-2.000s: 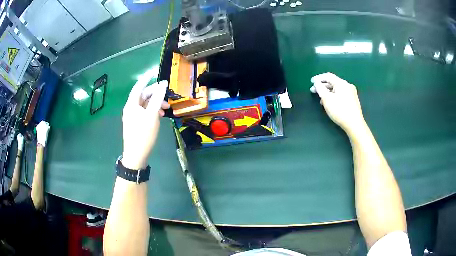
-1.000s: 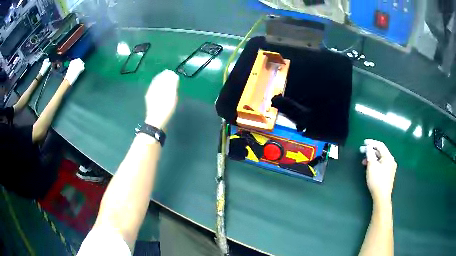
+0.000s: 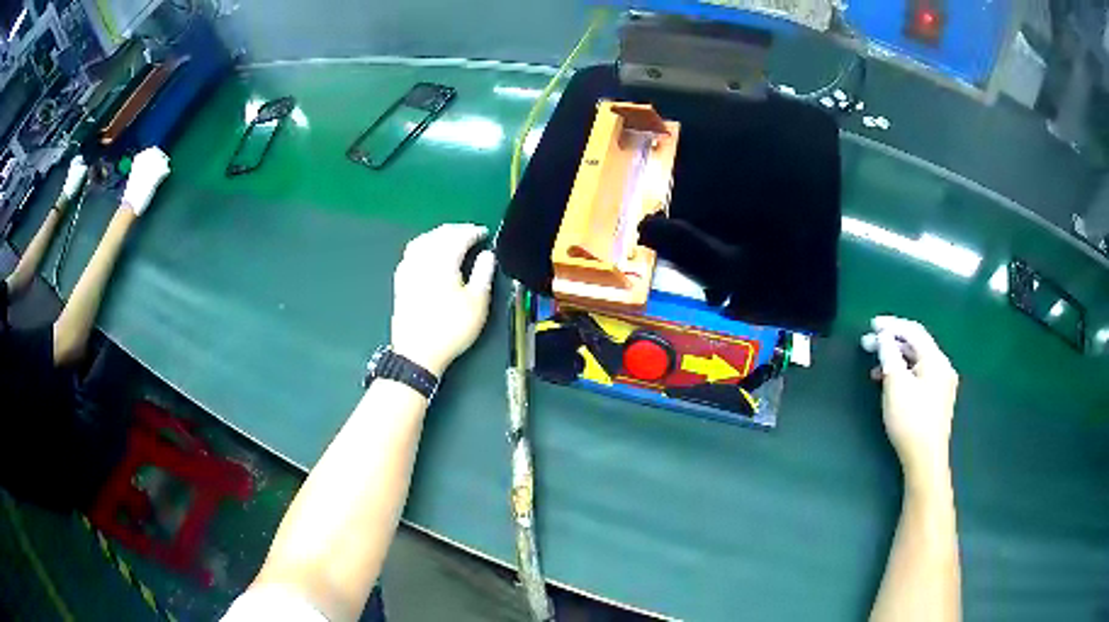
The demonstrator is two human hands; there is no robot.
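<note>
The orange fixture (image 3: 584, 231) stands on the left side of the black pad (image 3: 766, 182); no phone frame shows in its recess. The black clamp (image 3: 687, 253) lies beside it. The press front panel with a red button (image 3: 648, 356) faces me. My left hand (image 3: 444, 295) is just left of the press, fingers curved apart, with nothing visible in it. My right hand (image 3: 910, 365) is right of the press over the green surface, fingers bent; whether it holds anything is unclear.
Two phone frames (image 3: 403, 125) (image 3: 260, 136) lie at the back left, another (image 3: 1046, 303) at the right. A wrapped cable (image 3: 521, 468) hangs over the near edge. A neighbour's gloved hands (image 3: 145, 180) are at the left. The grey press head (image 3: 694, 55) is behind the pad.
My left hand has moved right from near the left phone frames to beside the press. The view has shifted; my right hand stays right of the press. The orange fixture still holds no visible frame.
</note>
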